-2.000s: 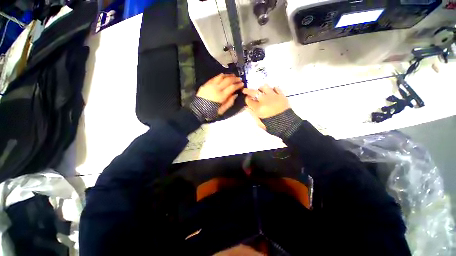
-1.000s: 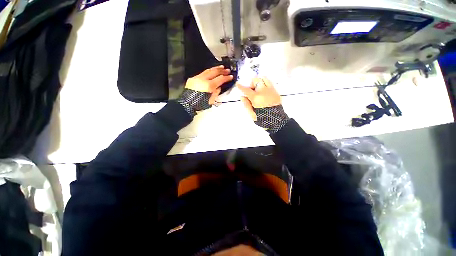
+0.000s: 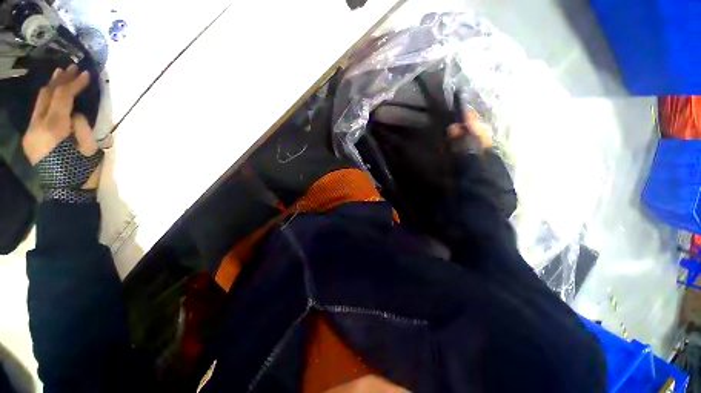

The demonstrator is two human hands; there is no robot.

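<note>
My left hand [image 3: 58,127] lies with spread fingers on the black panel [image 3: 17,115] at the left edge, beside the machine's needle area. My right hand [image 3: 473,132] is inside the opening of the clear plastic bag [image 3: 365,84] at the right. It is blurred and its fingertips are partly hidden, beside a dark strip or piece. Dark pieces [image 3: 407,146] lie in the bag. Whether my right hand grips one cannot be told.
The white machine table [image 3: 200,100] runs diagonally, its front edge close to my body. A small dark thing is at its top edge. Blue containers [image 3: 646,46] stand at the upper right and lower right, with a red item [image 3: 680,115] between blue ones.
The view has swung to the right. My right hand has left the needle area and reached into the clear bag. My left hand has stayed on the panel near the needle.
</note>
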